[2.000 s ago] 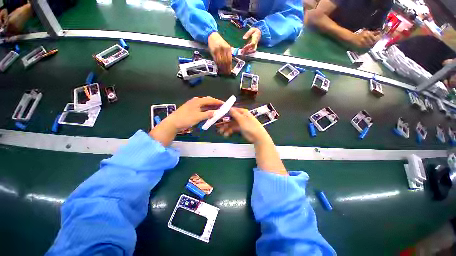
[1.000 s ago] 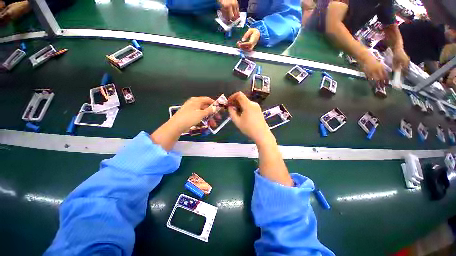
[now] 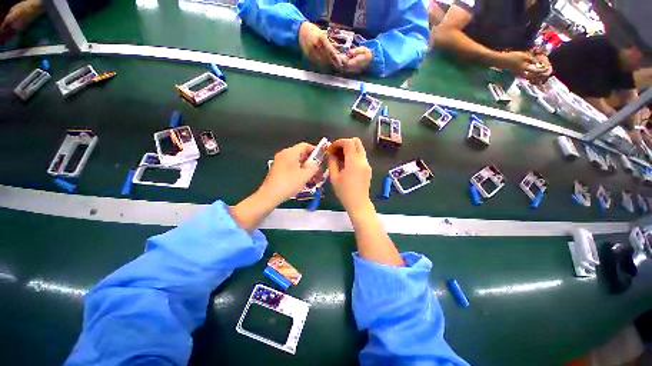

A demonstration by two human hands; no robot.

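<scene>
My left hand [image 3: 288,171] holds a small white housing [image 3: 319,151] on edge above the belt. My right hand [image 3: 348,166] is at the housing's right edge, fingertips pinched on a small orange-brown part too small to make out. Behind and below my left hand, another housing lies on the belt, mostly hidden, with a blue cell [image 3: 314,199] beside it. On the near green ledge lie a white housing frame [image 3: 297,305] with a dark board at its top, an orange-copper board [image 3: 287,269] and a blue cell [image 3: 277,278] touching it.
Pale rails [image 3: 143,213] border the dark green belt [image 3: 243,136], which carries several housings with blue cells. A loose blue cell [image 3: 458,292], stacked white parts [image 3: 584,253] and a black lump [image 3: 617,266] lie on the ledge at right. People in blue and dark clothing work opposite.
The held housing is turned on edge, with my right fingers still at it. Belt items have shifted right. The person in blue opposite now has both hands together on a part.
</scene>
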